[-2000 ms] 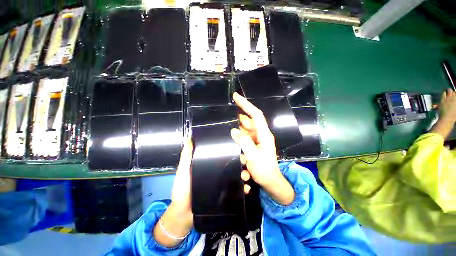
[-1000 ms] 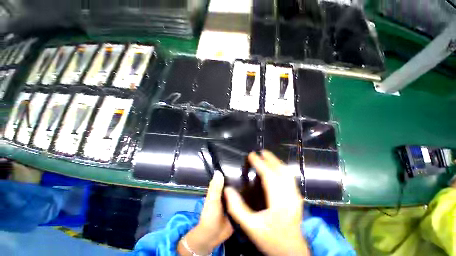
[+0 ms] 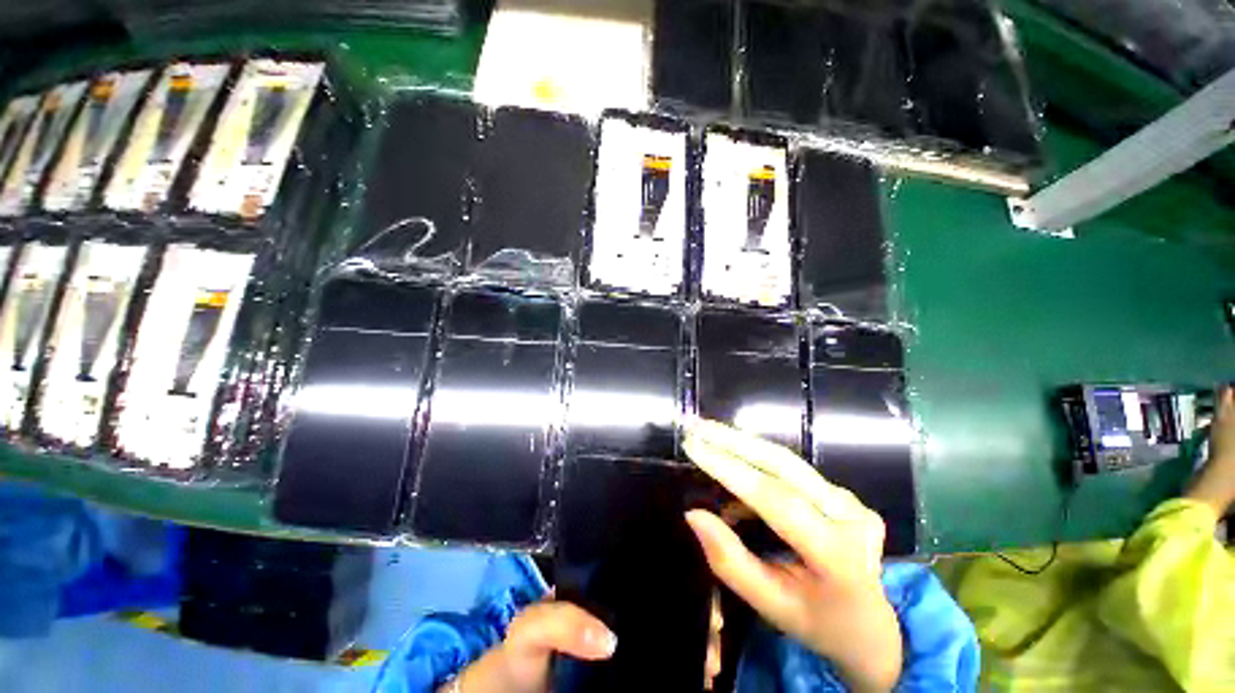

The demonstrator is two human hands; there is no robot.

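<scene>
Black phone screens, at least one on top, are held in my left hand at the bottom centre. Its thumb lies on the face, and fingertips show at the right edge. My right hand is over the right side, thumb and fingers apart; whether it touches is unclear. The clear blister tray lies beyond. Its near row shows black screens with white lamp bars. Its far row has black slabs and two white-backed screens with orange-topped flex cables.
Stacked trays of white-backed screens stand at left. A pale board and another tray of black screens are at the far side. A metal post, small test device and coworker's yellow sleeve are at right.
The held screens have moved down toward me from over the tray's near row, and now show face up. My right hand has opened from the screens. The camera view has shifted.
</scene>
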